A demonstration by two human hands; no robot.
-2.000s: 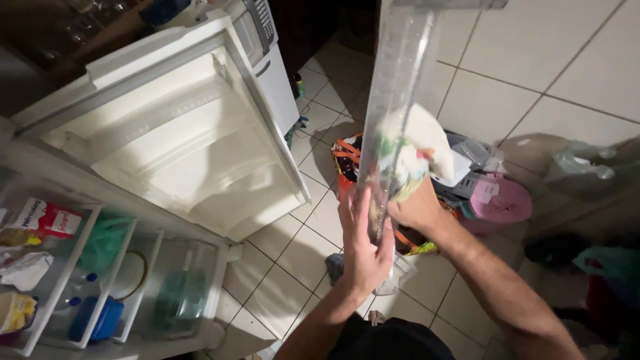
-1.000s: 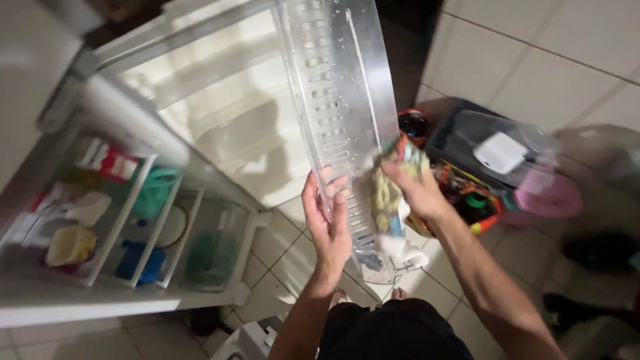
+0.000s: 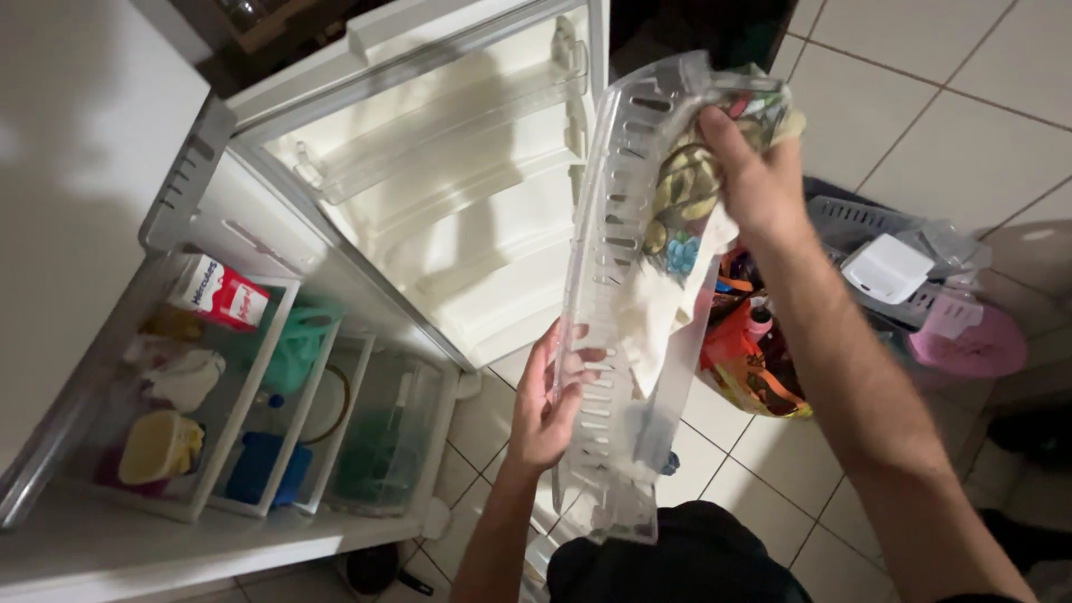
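Observation:
A long clear plastic refrigerator door shelf [image 3: 615, 276] with slotted sides stands lengthwise in front of me. My left hand [image 3: 553, 402] grips its left wall near the lower half, with the fingers seen through the plastic. In my right hand [image 3: 754, 176] is a patterned cloth [image 3: 687, 184] with white parts, pressed against the shelf's upper end; its white end hangs down inside the shelf. Behind them the white refrigerator door [image 3: 469, 184] is swung wide, with a clear door shelf [image 3: 461, 126] fitted near its top.
At the left, the refrigerator's shelves [image 3: 243, 402] hold a red and white carton [image 3: 219, 293], a yellow tub [image 3: 159, 448] and a blue container [image 3: 266, 469]. On the tiled floor at right are a colourful bag [image 3: 754, 360], a dark crate [image 3: 846, 218] with plastic parts and a pink basin [image 3: 971, 339].
The cloth in my right hand has moved from the shelf's lower part to its upper end. The clear shelf has been turned, showing its inside.

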